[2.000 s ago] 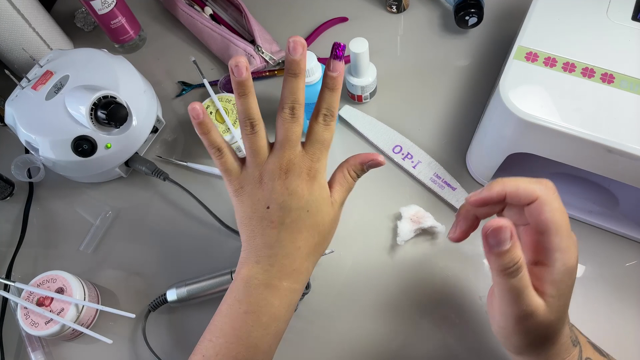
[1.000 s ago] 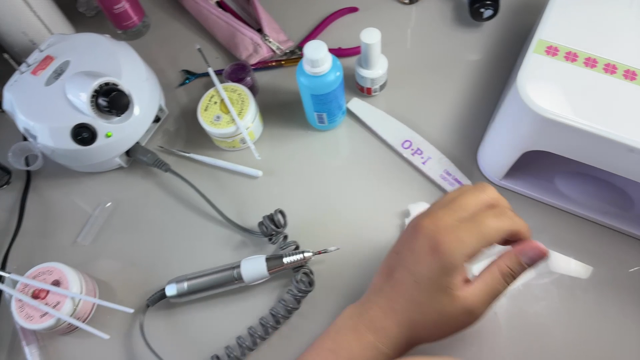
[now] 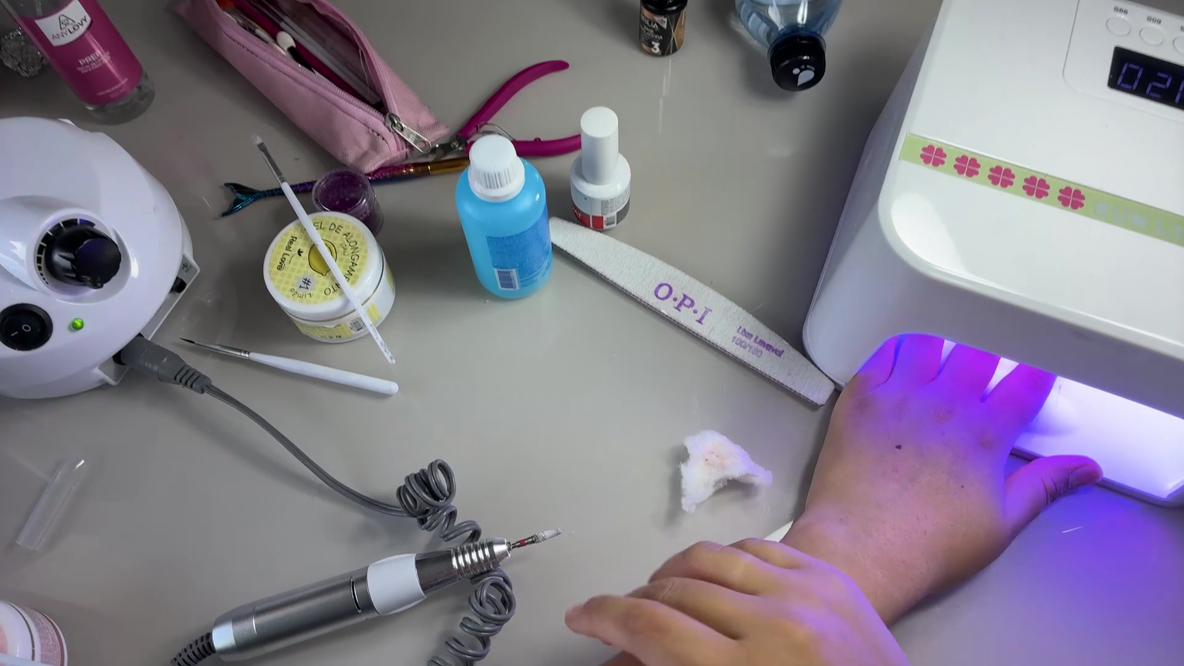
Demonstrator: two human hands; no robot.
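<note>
My left hand (image 3: pixel 911 462) lies palm down with its four fingers spread inside the opening of the white nail lamp (image 3: pixel 1036 277), lit purple. Its thumb stays outside, in front of the opening. My right hand (image 3: pixel 740 610) is at the bottom edge, in front of my left forearm, fingers loosely bent, nothing seen in it; its palm is hidden. Left of the left hand lie a crumpled white cotton piece (image 3: pixel 717 470) and a grey nail file (image 3: pixel 694 310). The nail drill handpiece (image 3: pixel 324 606) rests at the lower left, its bit pointing right.
Around the grey table (image 3: pixel 555 416) stand a blue bottle (image 3: pixel 504 236), white polish bottle (image 3: pixel 601 176), yellow-lidded gel jar (image 3: pixel 319 264) with a brush across it, another brush (image 3: pixel 305 370), pink pouch (image 3: pixel 314 83), magenta nippers (image 3: pixel 509 102) and white drill unit (image 3: pixel 83 259) with a coiled cord (image 3: pixel 435 490).
Two seconds ago my left hand was spread over the middle of the table; it has gone right into the lamp. My right hand has moved left. The lamp's opening now glows.
</note>
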